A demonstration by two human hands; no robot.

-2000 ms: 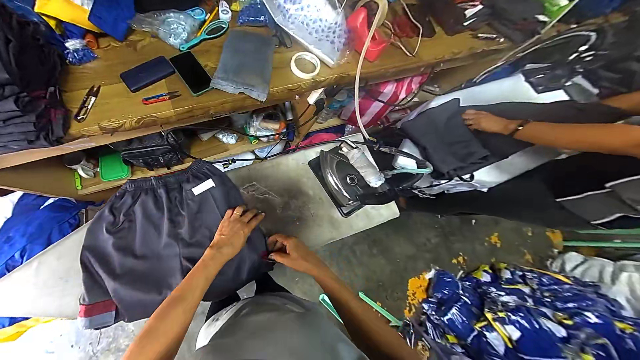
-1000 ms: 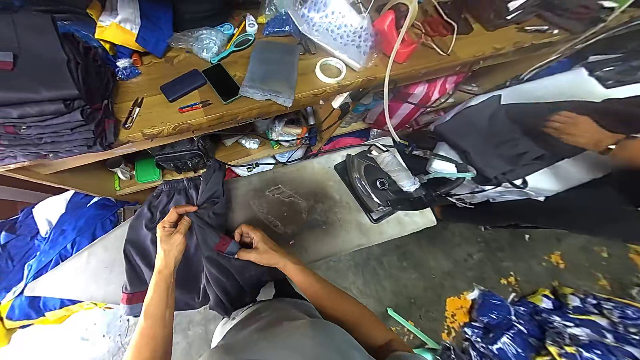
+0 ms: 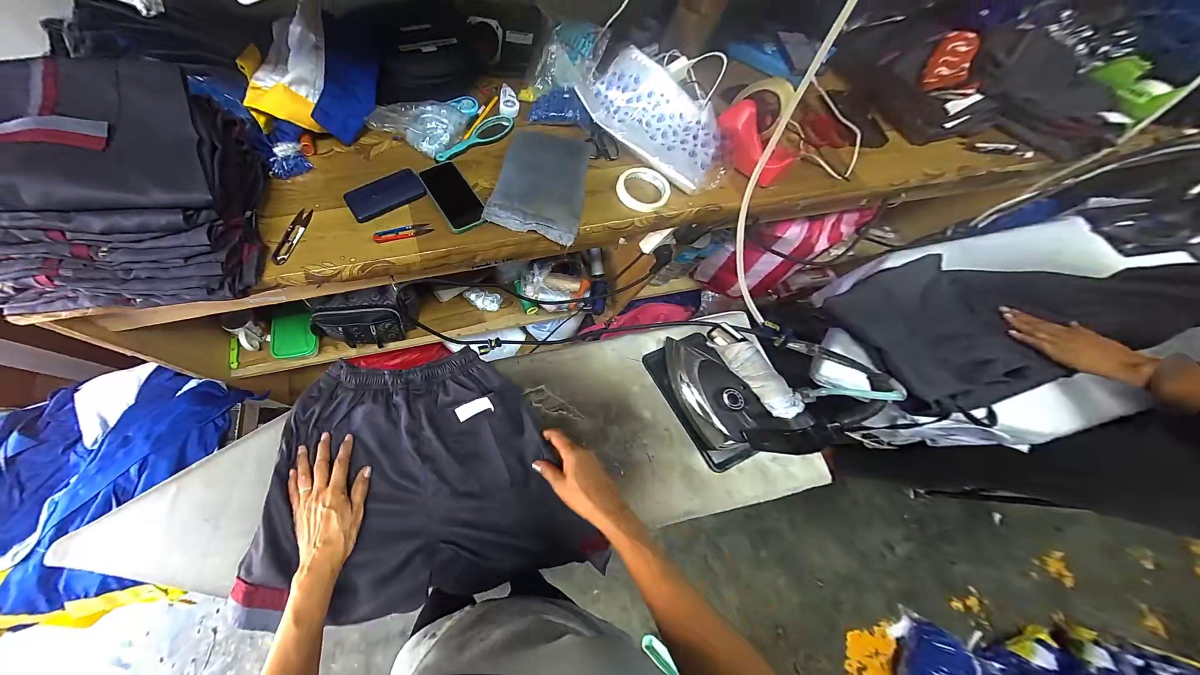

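Observation:
A pair of dark grey shorts [image 3: 431, 469] with an elastic waistband and red-and-grey hem trim lies spread on the ironing board [image 3: 150, 511], waistband away from me. My left hand [image 3: 328, 506] rests flat on the left side of the shorts, fingers apart. At their right edge, my right hand [image 3: 577, 478] touches the fabric with its thumb and fingers apart. A white label [image 3: 473, 409] shows near the waistband. To the right of the shorts, an electric iron [image 3: 717, 398] with a cloth-wrapped handle sits on a dark rest on the board.
Folded dark garments [image 3: 103, 187] are stacked on the wooden table [image 3: 375, 262], beside two phones, thread snips and a tape roll [image 3: 643, 188]. Blue and white fabric [image 3: 103, 450] lies left. At right, a co-worker's hand [image 3: 1078, 347] rests on dark cloth [image 3: 928, 328]. The iron's hose [image 3: 750, 206] hangs behind.
The shorts, bunched and held in both hands a second ago, now lie spread flat. My left hand has opened onto the fabric, and my right hand has let go of the hem.

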